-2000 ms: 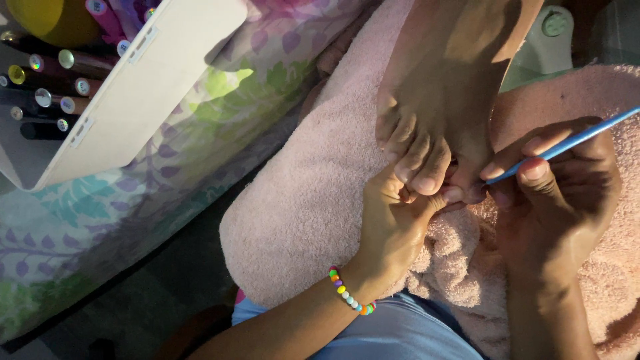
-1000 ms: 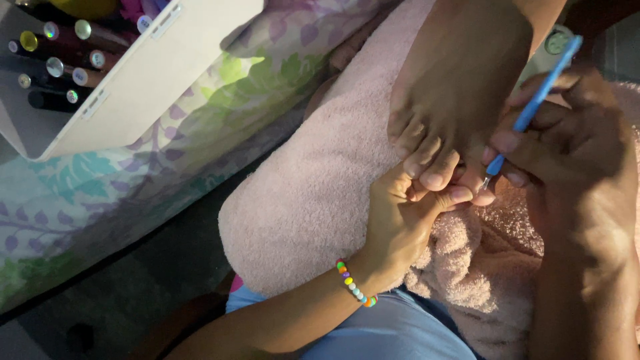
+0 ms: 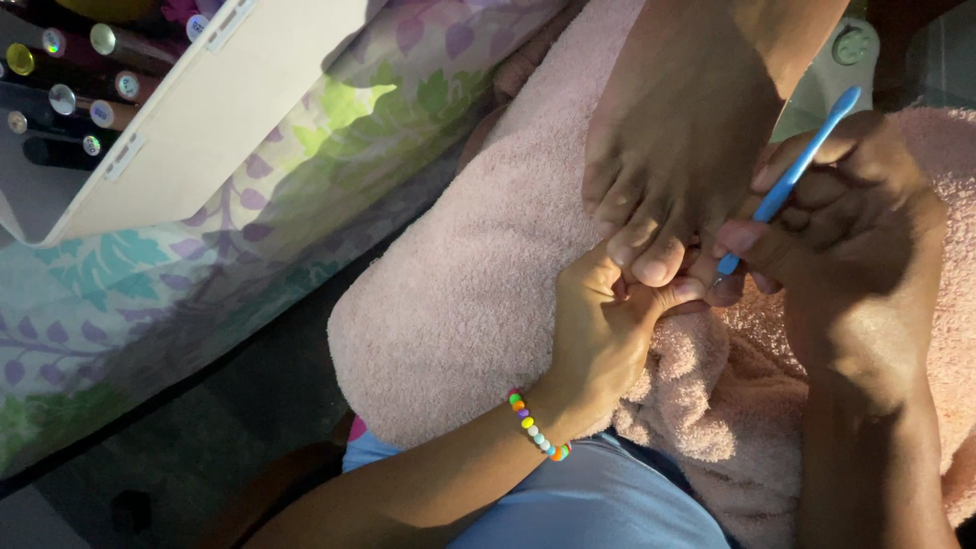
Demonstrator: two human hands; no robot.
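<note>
Another person's bare foot [image 3: 686, 130] rests on a pink terry towel [image 3: 450, 305]. My left hand [image 3: 610, 328], with a colorful bead bracelet [image 3: 528, 423] at its wrist, grips the toes, its thumb against the big toe [image 3: 724, 293]. Between the thumb and fingers of my right hand [image 3: 854, 252] is a slim blue-handled tool [image 3: 793, 171] with a small metal tip. That tip points down at the nail area of the big toe and seems to touch it. The exact shape of the tip is too small to tell, and the fingers partly hide the toe.
At the upper left, a white bin [image 3: 191, 130] of capped bottles or tubes [image 3: 65, 99] stands on a floral cloth [image 3: 252, 206]. A pale plastic part with a round green knob [image 3: 850, 46] lies behind the foot. Blue clothing [image 3: 602, 496] covers my lap below the towel.
The blue tool has swung from a low slant toward the right to a steeper one, and my right hand has turned with it. My left hand keeps its hold on the toes.
</note>
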